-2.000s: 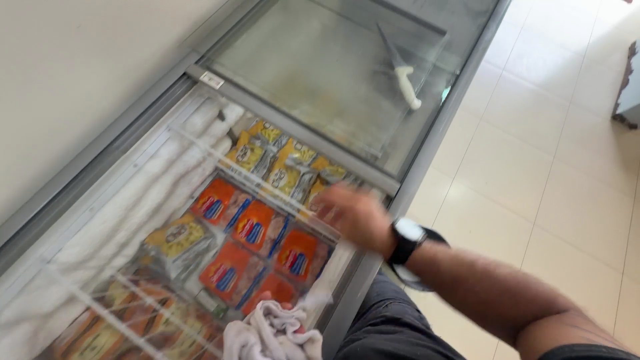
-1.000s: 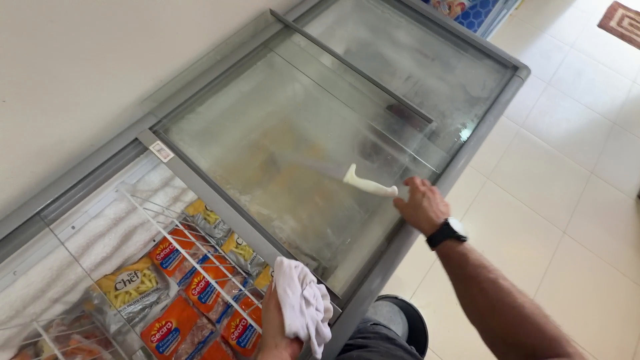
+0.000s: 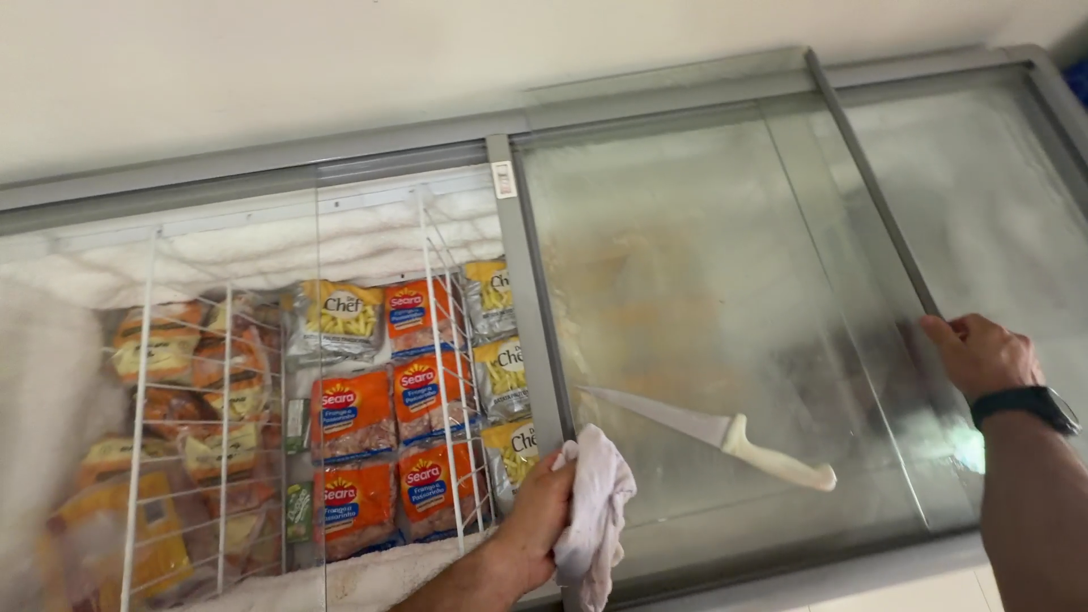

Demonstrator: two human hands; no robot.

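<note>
My left hand (image 3: 540, 501) holds a white cloth (image 3: 595, 518) beside the grey frame edge (image 3: 531, 289) of the chest freezer's sliding glass lid. At the right, my right hand (image 3: 982, 353), with a dark watch on the wrist, grips the grey edge bar (image 3: 875, 187) of another glass pane. A knife with a white handle (image 3: 773, 459) lies on the fogged glass lid (image 3: 680, 280) between my hands, its blade pointing left. Left of the lid frame, orange bags of frozen chicken (image 3: 353, 412) and yellow-and-silver bags of fries (image 3: 336, 319) lie inside the freezer.
White wire dividers (image 3: 438, 340) stand among the bags. More packaged frozen food (image 3: 204, 365) lies at the left, under glass. Thick frost (image 3: 255, 263) coats the freezer's inner wall. A pale wall (image 3: 340, 76) runs behind, and a strip of tiled floor (image 3: 926, 591) shows at the lower right.
My right hand has gone from beside the knife's handle to the pane's edge bar. My left hand with the cloth is now at the lid frame. The view has turned.
</note>
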